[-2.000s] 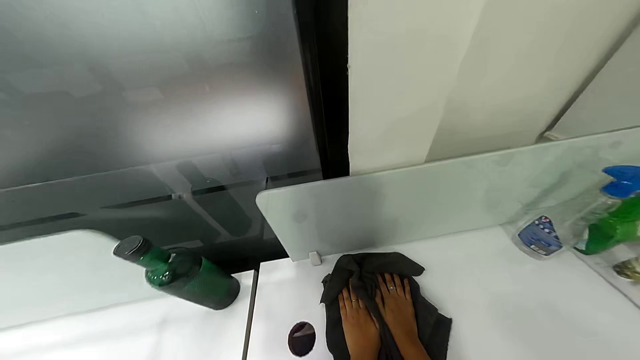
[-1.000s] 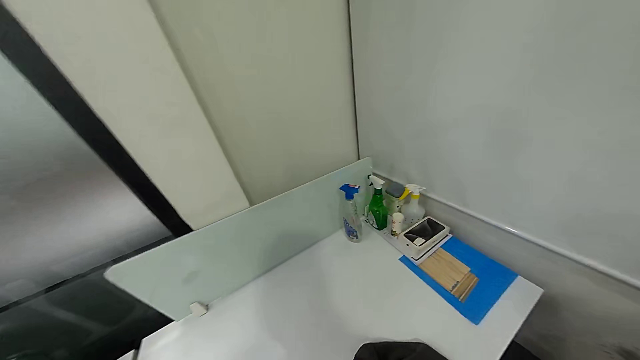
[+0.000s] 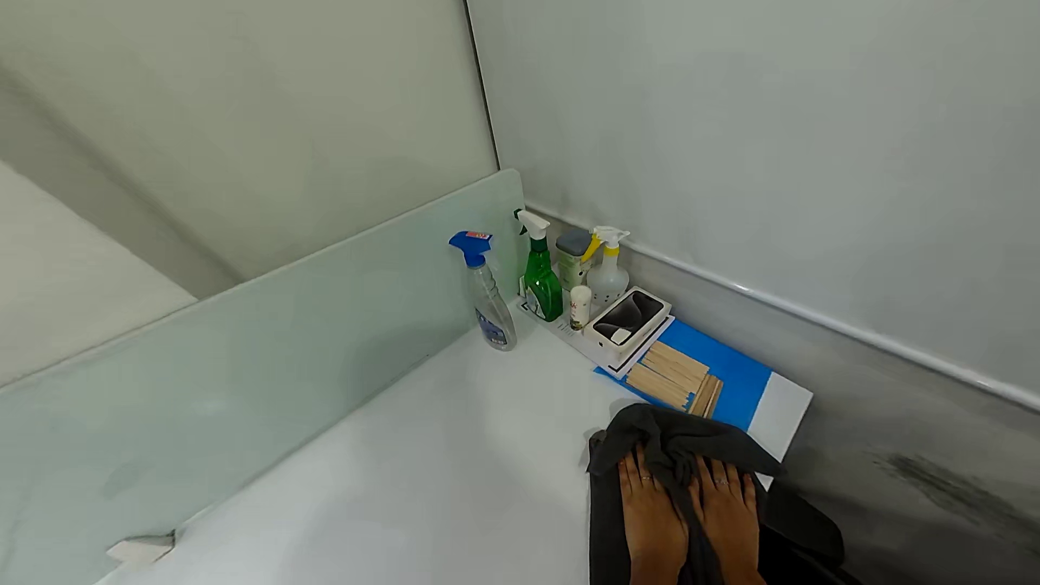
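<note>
A dark grey cloth [image 3: 658, 426] lies bunched on the white desk [image 3: 439, 471] near its right edge. My left hand [image 3: 650, 516] presses flat on the cloth, fingers pointing forward. Beside it, my right hand [image 3: 727, 512] also rests palm down on the same cloth, with a fold of fabric between the two. Just beyond the cloth are flat wooden sticks [image 3: 670, 374] on a blue sheet [image 3: 731, 366]. Whether the fingers grip any fabric cannot be seen.
A clear spray bottle with a blue head [image 3: 490, 309], a green spray bottle [image 3: 542, 284], a white-and-yellow sprayer [image 3: 608, 272], a small white bottle [image 3: 579, 307], a lidded container [image 3: 573, 256] and a phone box [image 3: 630, 321] stand in the corner. A frosted glass divider [image 3: 325, 325] borders the desk.
The view has swung right toward the corner. Both hands and the cloth, near the divider's end and a round hole two seconds ago, are now by the desk's right side, close to the blue sheet.
</note>
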